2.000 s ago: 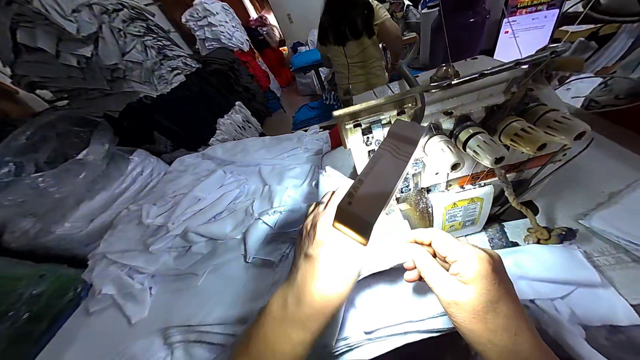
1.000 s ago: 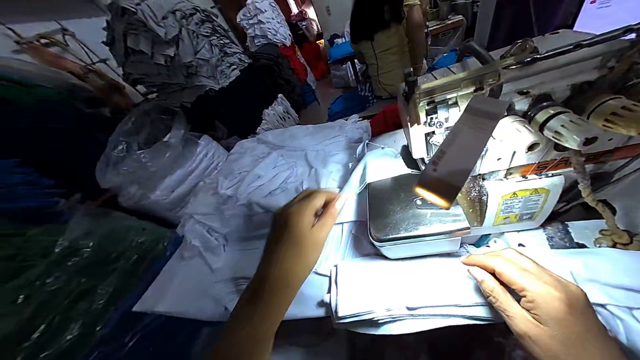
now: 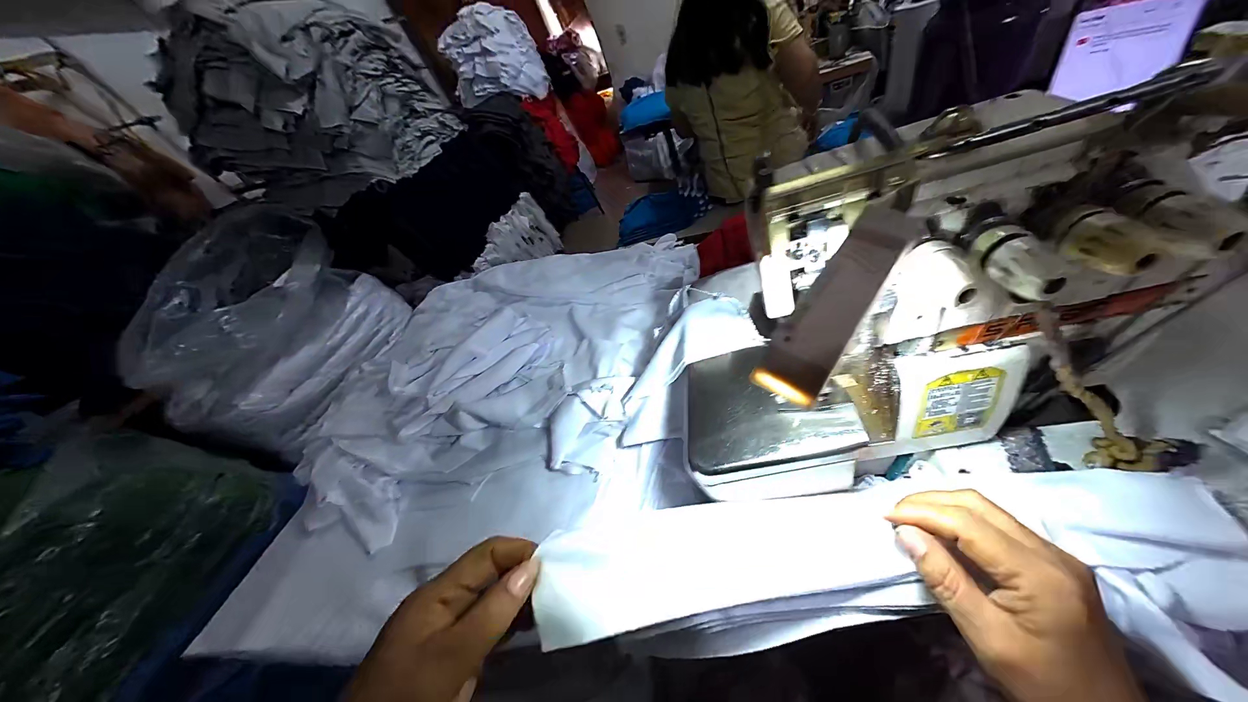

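A long white fabric piece [image 3: 721, 556] is stretched between my two hands, over a stack of similar white pieces at the table's front edge. My left hand [image 3: 458, 614] pinches its left end between thumb and fingers. Farther right, my right hand [image 3: 1004, 585] grips its upper edge. Just beyond the fabric stands an industrial sewing machine [image 3: 975, 341] with a shiny metal bed plate [image 3: 760, 409]. A lit lamp [image 3: 829, 312] hangs slanted over that plate. Another white cloth [image 3: 697, 336] lies beside the plate's left side, near the machine's working head.
Crumpled white fabric [image 3: 487, 361] covers the table at left, beside a clear plastic bag [image 3: 253, 312] of white cloth. Dark and grey fabric heaps [image 3: 302, 107] rise behind. A person [image 3: 741, 97] stands in the background. A lit screen [image 3: 1126, 44] is at the upper right, and a knotted rope [image 3: 1111, 439] hangs by the machine.
My left hand has come down from beside the machine's bed to the left end of the front fabric, which it now holds. My right hand stays at that fabric's right part.
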